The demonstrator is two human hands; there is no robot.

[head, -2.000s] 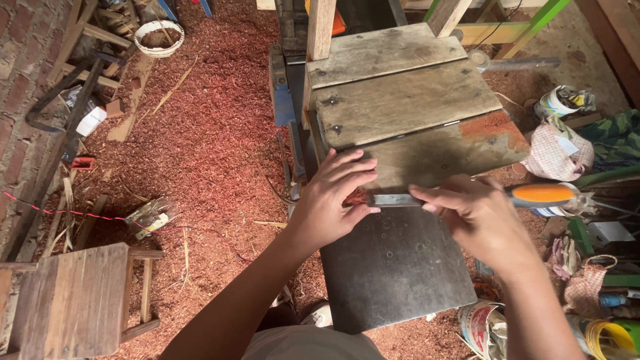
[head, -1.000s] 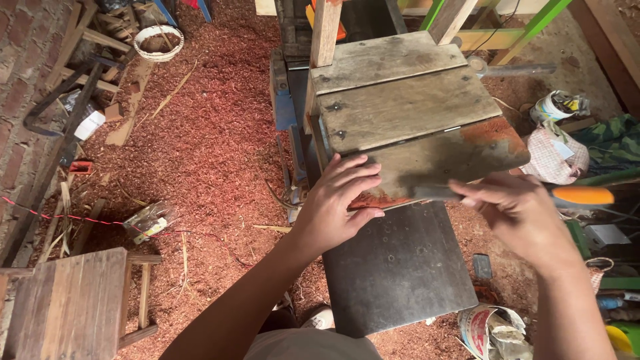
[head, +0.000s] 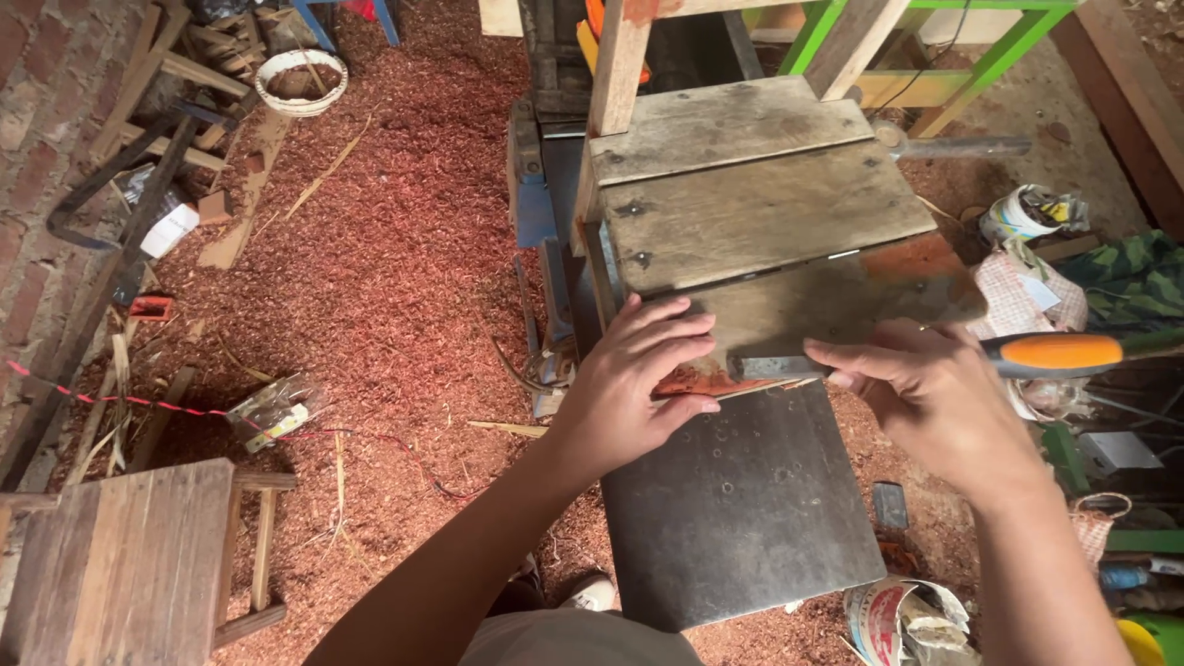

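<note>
A wooden chair [head: 768, 199] with a slatted seat rests on a dark metal plate [head: 740, 518]. My left hand [head: 629, 388] lies with its fingers apart on the front slat, the thumb at its edge. In my right hand [head: 934, 398] is a wood chisel, held by its steel blade [head: 777, 366]; the orange and black handle [head: 1059, 351] sticks out to the right. The blade lies flat along the slat's front edge, its end a little right of my left hand. Reddish bare wood shows at that edge, with a thin split strip along it.
A small wooden stool [head: 120, 564] stands at the lower left. Reddish shavings [head: 407, 240] cover the floor. Buckets [head: 1017, 215], bags and a torn paint pail [head: 902, 620] are at the right. A red and black wire [head: 185, 407] crosses the floor at the left.
My right hand with the chisel has moved left since one second ago, bringing the blade closer to my left hand. The left hand has stayed about where it was.
</note>
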